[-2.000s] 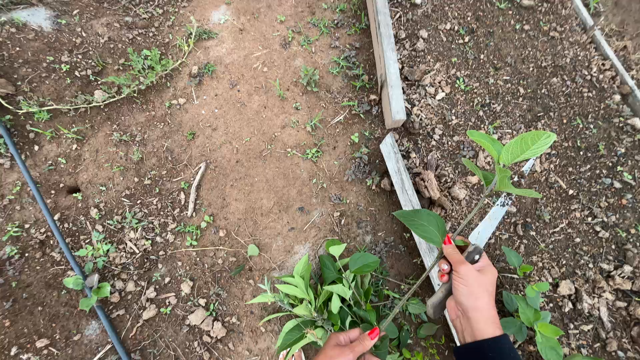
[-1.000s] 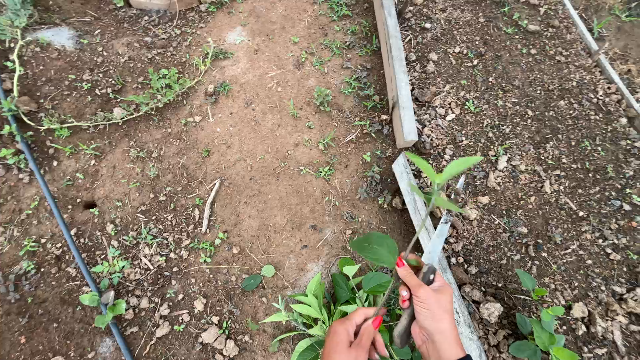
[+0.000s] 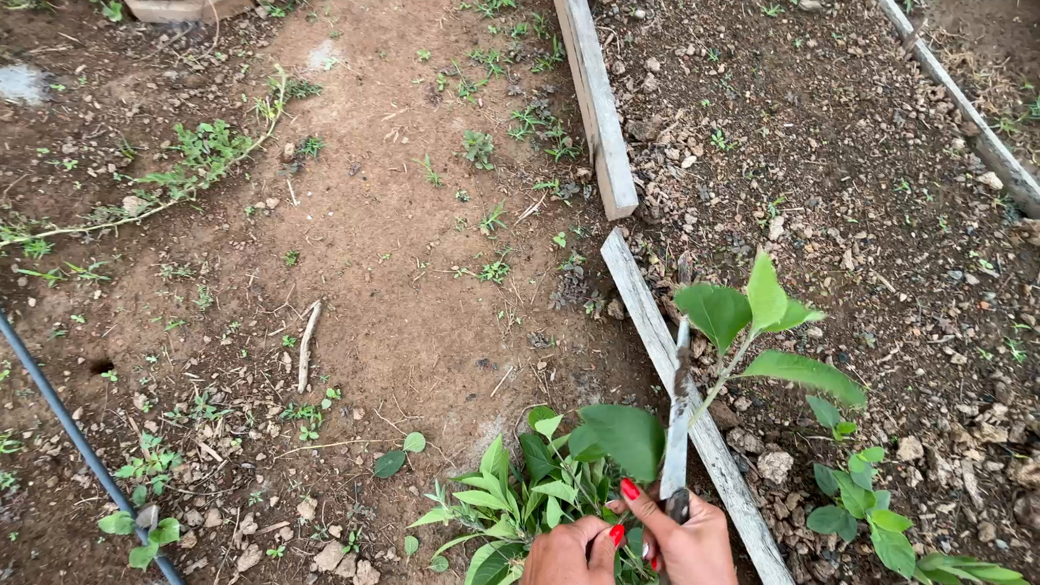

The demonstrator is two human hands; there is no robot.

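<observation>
My right hand (image 3: 686, 540) is closed around the dark handle of a knife (image 3: 676, 447), whose soil-marked blade points up and away. The same hand's fingers also pinch a leafy green stem (image 3: 723, 375) that rises behind the blade, with broad leaves at its top. Close beside it on the left, my left hand (image 3: 573, 552) has thumb and finger pressed together near the stem's lower part; whether it grips the stem is hidden. A pile of leafy green cuttings (image 3: 520, 496) lies on the soil just beyond and left of my hands.
Weathered wooden boards (image 3: 601, 106) edge the bed, a second one (image 3: 650, 313) running under the knife. Young plants (image 3: 861, 496) grow in the right bed. A black irrigation hose (image 3: 69, 431), a dry stick (image 3: 309, 345) and a trailing vine (image 3: 195, 183) lie on the left.
The leafy stem's top has swung to the right of the knife blade. The knife now points more straight up. Both hands remain close together.
</observation>
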